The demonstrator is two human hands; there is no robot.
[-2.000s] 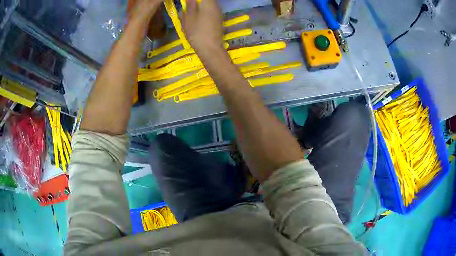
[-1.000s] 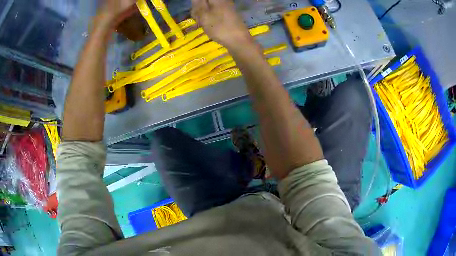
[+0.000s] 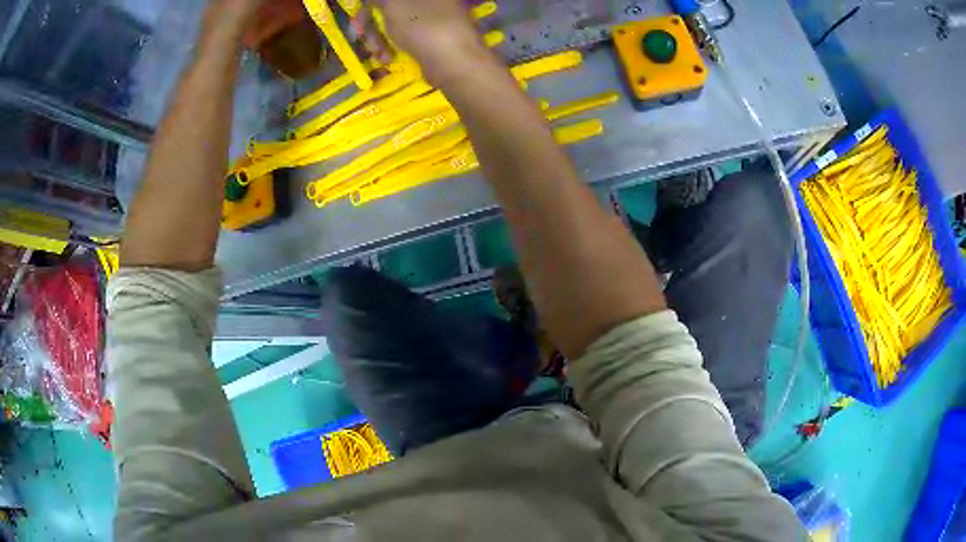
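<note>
A loose pile of flat yellow straps [image 3: 397,127] lies across the front of the grey bench, ring ends to the left. Another yellow strap [image 3: 339,44] slants down from the top edge between my hands, its lower end above the pile. My left hand [image 3: 265,15] is at the top edge, partly cut off, left of this strap. My right hand [image 3: 415,30] is at the top edge, right of it, fingers bent beside a yellow strap partly hidden by the hand. Whether either hand grips a strap is unclear.
A yellow button box [image 3: 659,66] stands right of the pile, another [image 3: 252,203] at the left front. A blue tote of straps [image 3: 884,270] is at right, a smaller one [image 3: 302,453] by my left leg. A clear hose [image 3: 794,228] hangs over the right bench edge.
My right hand has moved left, closer to the slanting straps, and now covers part of one. My left hand has stayed near the top edge. The view has shifted slightly.
</note>
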